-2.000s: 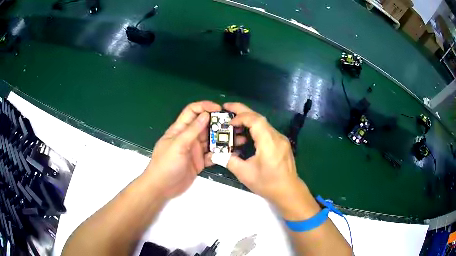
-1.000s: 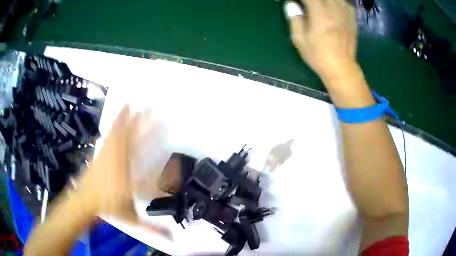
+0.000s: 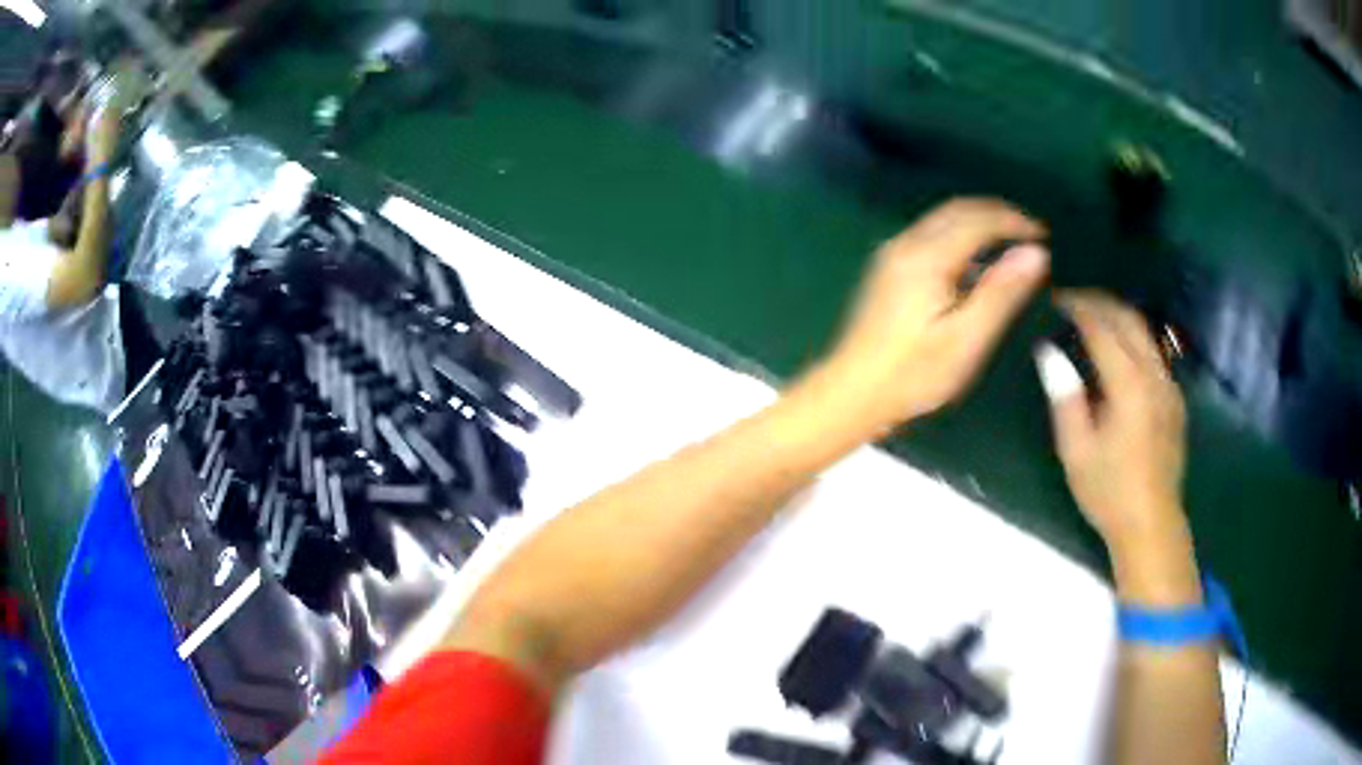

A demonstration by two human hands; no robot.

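My left hand (image 3: 941, 321) is over the green conveyor belt (image 3: 598, 194). Its thumb and fingers pinch a small black piece (image 3: 983, 266), mostly hidden by the fingers. My right hand (image 3: 1128, 434), with a white wrap on the thumb and a blue band at the wrist, is just right of it, fingers bent. Something dark shows at its fingertips, but blur hides whether it is held. A pile of black adapter housings (image 3: 881, 688) lies on the white sheet (image 3: 642, 628), below the hands.
A large heap of black housing parts (image 3: 359, 404) lies on a shiny tray at left, with a clear plastic bag (image 3: 217, 217) beyond it and a blue bin (image 3: 127, 613) beside it. Another person (image 3: 67, 292) is at upper left. A blurred board (image 3: 1138, 168) lies on the belt.
The view has swung left. My left hand has moved from beside the housing pile to over the belt and now pinches a black piece. My hands are close together again.
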